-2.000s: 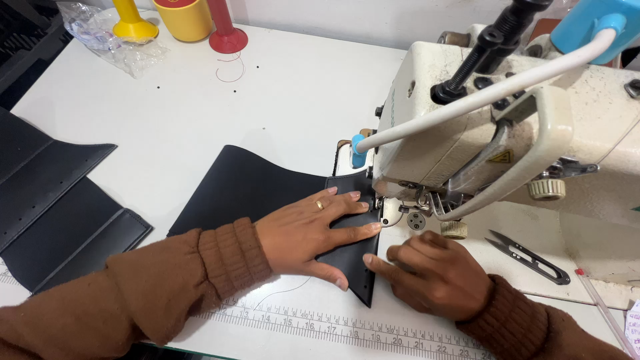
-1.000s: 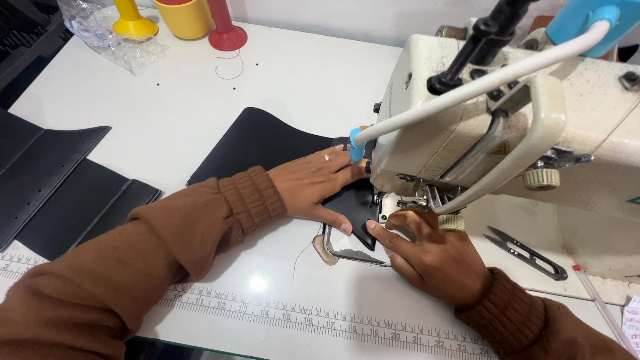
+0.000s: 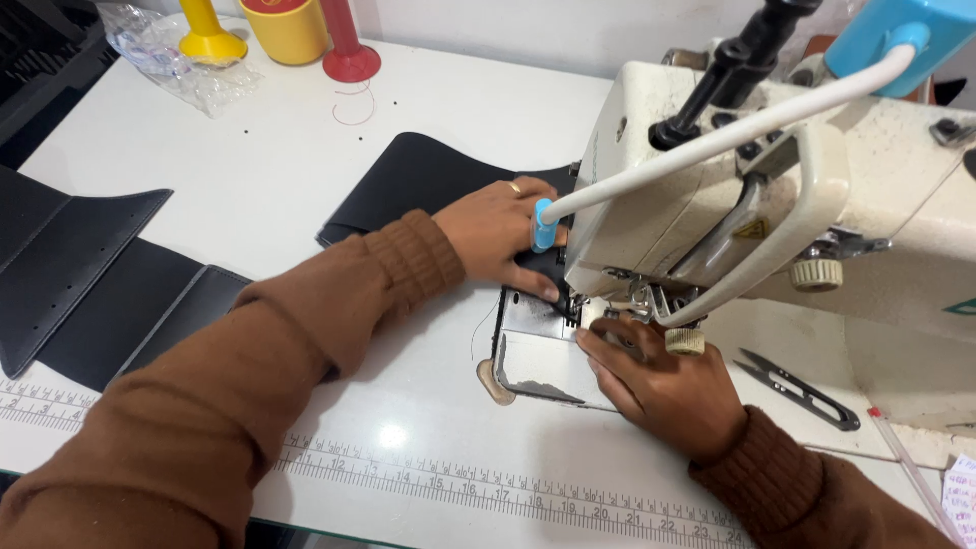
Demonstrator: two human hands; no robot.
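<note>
A black leather-like piece [image 3: 435, 179] lies on the white table, its narrow end at the needle area of a sewing machine [image 3: 640, 183]. Flat on this piece rests my left hand [image 3: 503, 229], fingers spread, a ring on one finger and the fingertips partly behind the machine's head and a light's blue tip. My right hand [image 3: 663, 381] is by the presser foot [image 3: 573, 309], its index fingertip close to the corner of the piece. Its other fingers are curled under the machine head, and whether they hold anything is hidden.
More black pieces [image 3: 160, 282] lie at the left. Thread snips [image 3: 797, 389] rest right of my right hand. A printed ruler scale [image 3: 457, 480] runs along the front edge. Yellow and red spools [image 3: 351, 61], a yellow cup [image 3: 286, 34] and a plastic bag [image 3: 183, 69] stand or lie at the back.
The black piece and my left hand have moved away from me, toward the back of the table. The metal bed plate at the needle, earlier covered by the piece, now shows.
</note>
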